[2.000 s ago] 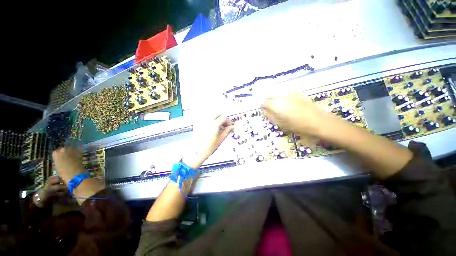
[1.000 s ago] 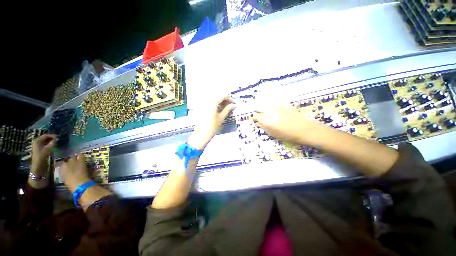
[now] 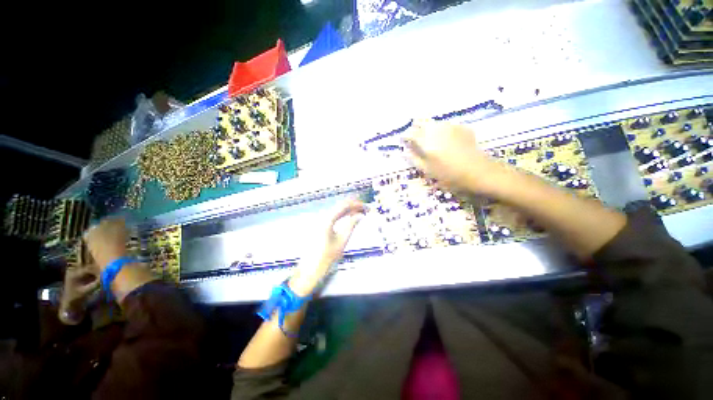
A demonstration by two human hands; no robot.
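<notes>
A tan circuit board panel (image 3: pixel 426 215) with small dark and silvery parts lies between the conveyor rails in front of me. My left hand (image 3: pixel 342 226), with a blue strap on the wrist, is over the rails at the panel's left edge, fingers bent; whether it pinches a part cannot be told. My right hand (image 3: pixel 442 152) reaches over the far rail to the row of dark components (image 3: pixel 469 111) on the white table. Its fingertips are at the row's near side; glare hides what they hold.
More board panels (image 3: pixel 539 168) lie to the right. Stacked boards (image 3: pixel 252 133) and a gold-brown heap (image 3: pixel 178 166) are on green mat, with a red bin (image 3: pixel 259 69) and blue bin (image 3: pixel 322 45) beyond. Another person's hands (image 3: pixel 109 238) work at far left.
My right hand has moved from above the panel up to the dark row. My left hand has moved down from the table side to the panel's left edge.
</notes>
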